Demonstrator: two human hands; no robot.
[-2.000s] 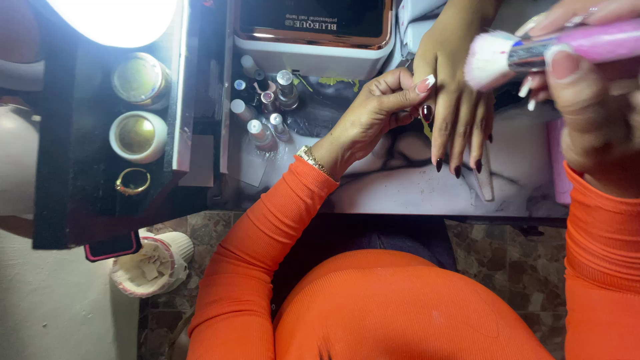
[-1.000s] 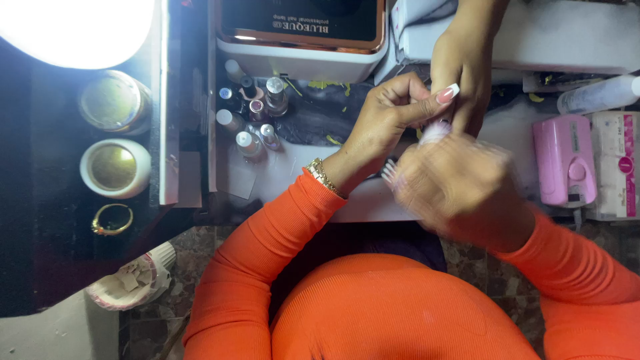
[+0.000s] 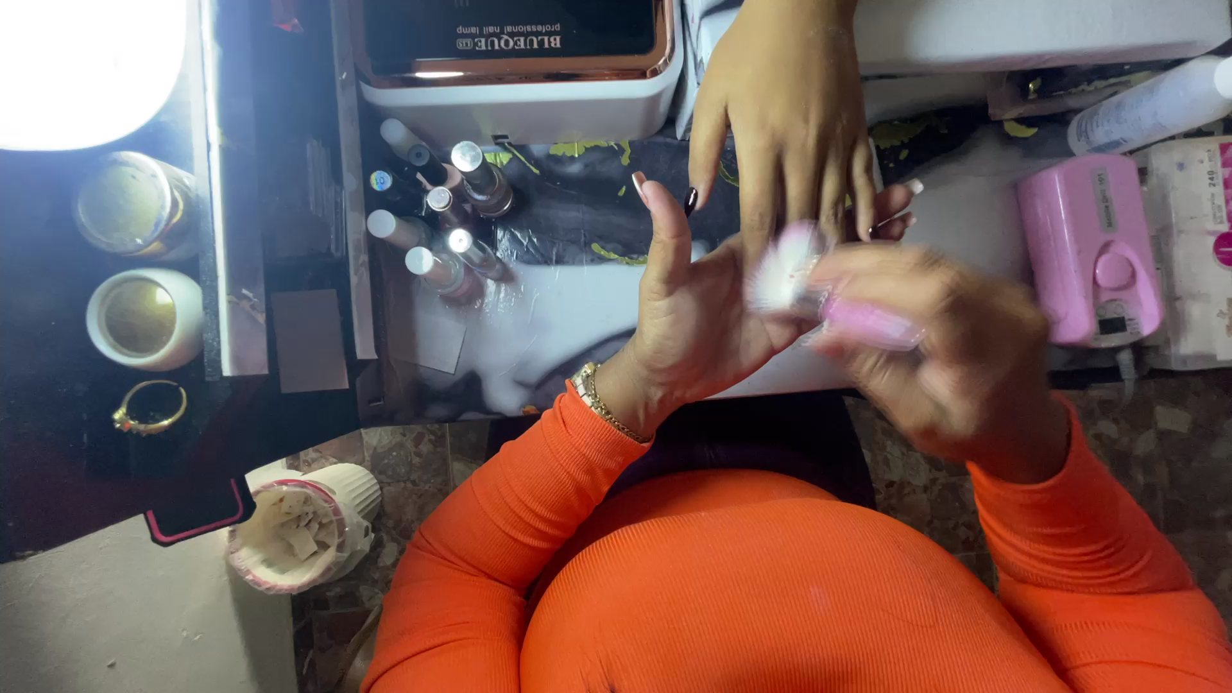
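My left hand lies palm up, thumb raised, under the fingers of another person's hand, which reaches in palm down from the top. Dark polish shows on that hand's thumbnail; its other fingertips are partly hidden. Blurred by motion, my right hand grips the pink handle of a soft dust brush, whose white bristles are at the other person's fingertips. Whether my left fingers close on the other hand cannot be told, as my right hand and the brush cover part of them.
Several nail polish bottles stand left of my left hand, below a nail lamp. A pink nail drill unit and a plastic bottle lie right. Two jars, a gold ring-shaped item and a bright lamp are far left, above a waste bin.
My left hand has turned palm up with its thumb apart, beneath the other person's now spread fingers. The brush in my right hand has come from the upper right to those fingertips.
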